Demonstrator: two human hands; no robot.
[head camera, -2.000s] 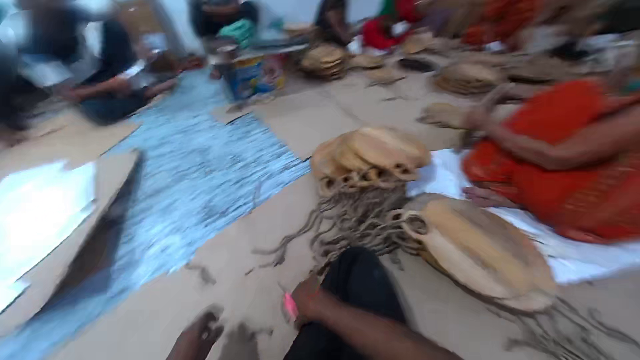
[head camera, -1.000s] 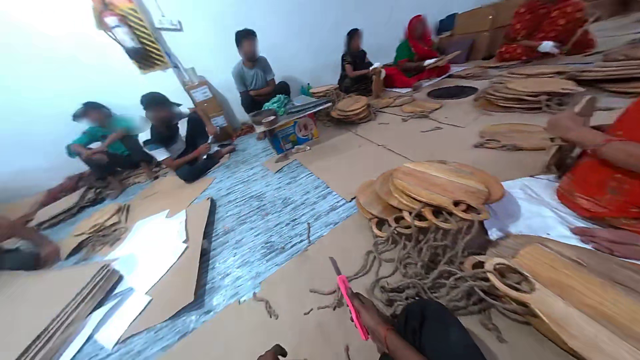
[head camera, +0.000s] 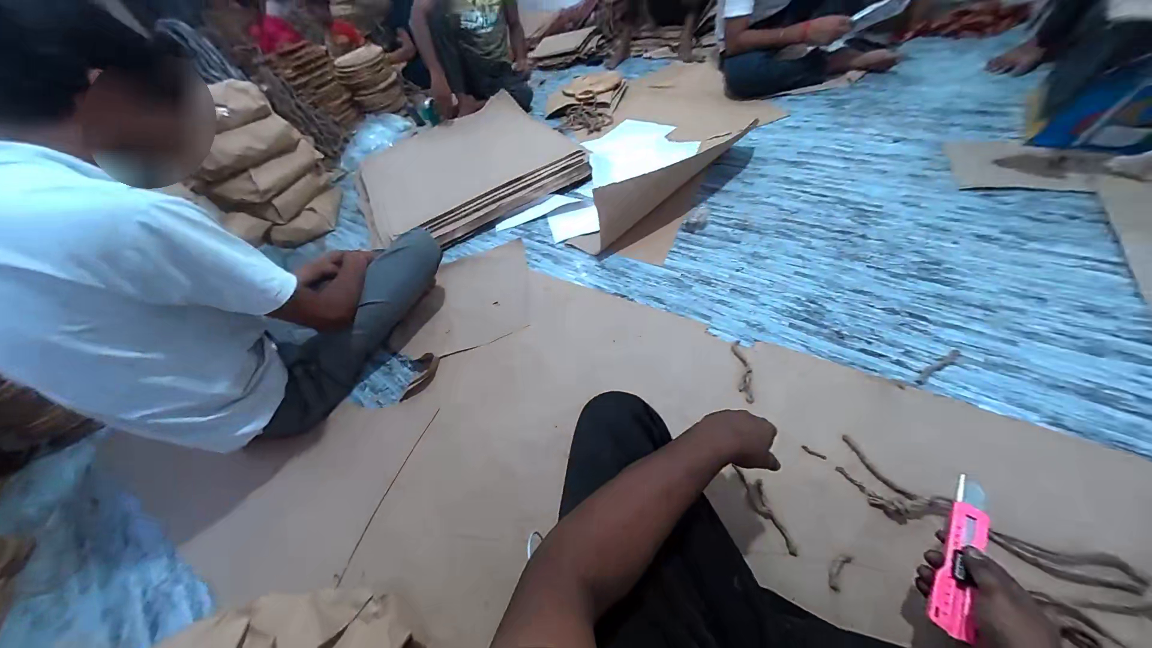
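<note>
My right hand (head camera: 990, 594), at the lower right, grips a pink box cutter (head camera: 959, 571) with its blade end pointing up. Brown twisted rope pieces (head camera: 909, 506) lie on the cardboard just behind and beside it. My left hand (head camera: 745, 438) hangs over my bent knee, fingers curled down; whether it holds anything is hidden. A short rope length (head camera: 765, 508) lies just below that hand, and another rope piece (head camera: 742, 373) is above it on the cardboard sheet (head camera: 630, 333).
A person in a white shirt (head camera: 135, 288) sits close at the left. Stacked cardboard sheets (head camera: 477, 171), white paper (head camera: 630, 153) and brown paper-wrapped packages (head camera: 261, 162) lie beyond. Another paper package (head camera: 297, 621) is at the bottom left. More people sit farther back.
The view has swung left, so the wooden boards near my knee are out of frame. The pink cutter remains in my right hand.
</note>
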